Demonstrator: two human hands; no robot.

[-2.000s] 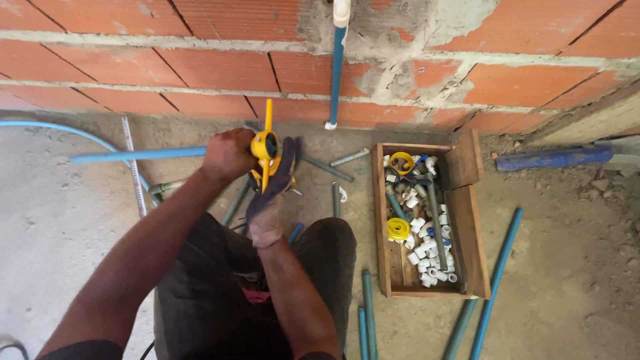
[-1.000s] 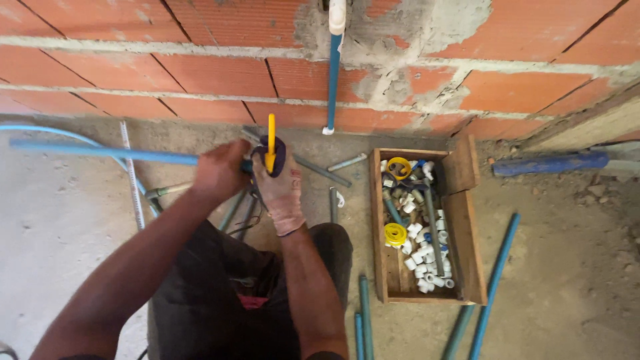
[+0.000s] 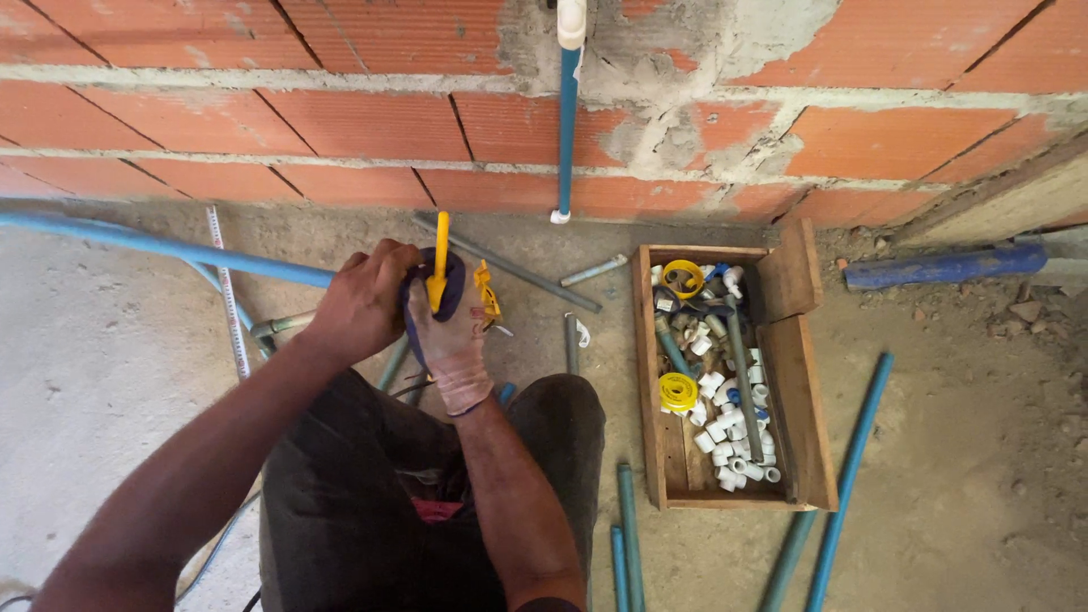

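Observation:
My bare left hand (image 3: 365,297) is closed around the end part of a long light-blue plastic pipe (image 3: 204,252), which runs out past the left edge. Right beside it, my right hand (image 3: 446,327), in a white and dark-blue work glove, grips a yellow-handled tool (image 3: 439,263). One yellow handle sticks up between thumb and fingers; the tool's body is mostly hidden by the glove. A jagged yellow part (image 3: 486,293) shows beyond the glove's right side; whether it belongs to the same tool I cannot tell. Where pipe and tool meet is hidden by my hands.
A wooden box (image 3: 648,425) holds white fittings (image 3: 729,425), pipe pieces and a yellow tape spool (image 3: 678,392). Short grey pipes (image 3: 518,272) and a measuring strip (image 3: 228,293) lie around. More blue pipes (image 3: 854,476) lie right. Another blue pipe (image 3: 568,127) runs down the brick wall.
The blue pipe now reaches past the left edge, where two seconds ago its far end was in view. The gloved hand has turned and closed around the yellow tool.

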